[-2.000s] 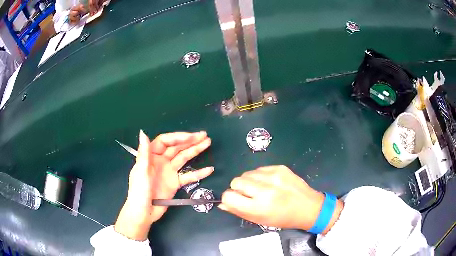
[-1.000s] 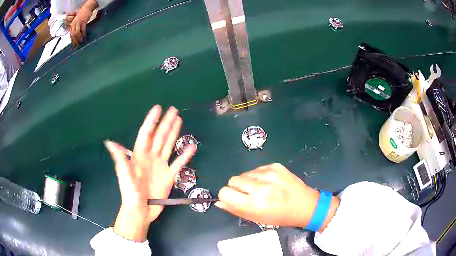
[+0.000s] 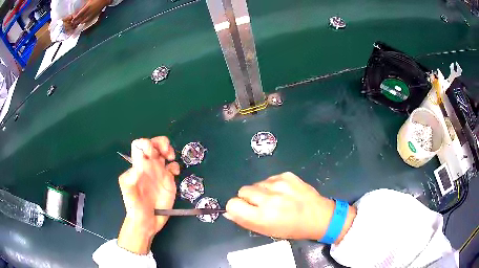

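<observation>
My right hand (image 3: 278, 207) pinches one end of a thin dark strip (image 3: 181, 212). The strip's other end meets the lower palm of my left hand (image 3: 148, 180). My left hand is palm up, fingers loosely curled, with nothing seen gripped in them. A pointed pale tip (image 3: 125, 157) shows beside its fingers; the rest is hidden. The strip passes over a round PCB assembly (image 3: 208, 209). Another round assembly (image 3: 191, 187) lies just above it, a third (image 3: 193, 154) higher up, and one more (image 3: 263, 143) to the right.
A metal post (image 3: 239, 57) stands ahead. At right are a black fan frame (image 3: 394, 78), a tub of white pieces (image 3: 420, 138) and a small display (image 3: 444, 179). A solder spool (image 3: 59, 203) and bottle (image 3: 20, 207) are left, a white pad (image 3: 262, 257) below. Another person's hands (image 3: 84, 14) show upper left.
My left fingers spread, then curled in, uncovering the assemblies beside them. The strip and right hand stay nearly in place. Discs beyond the post's base shifted left. The view shifted slightly.
</observation>
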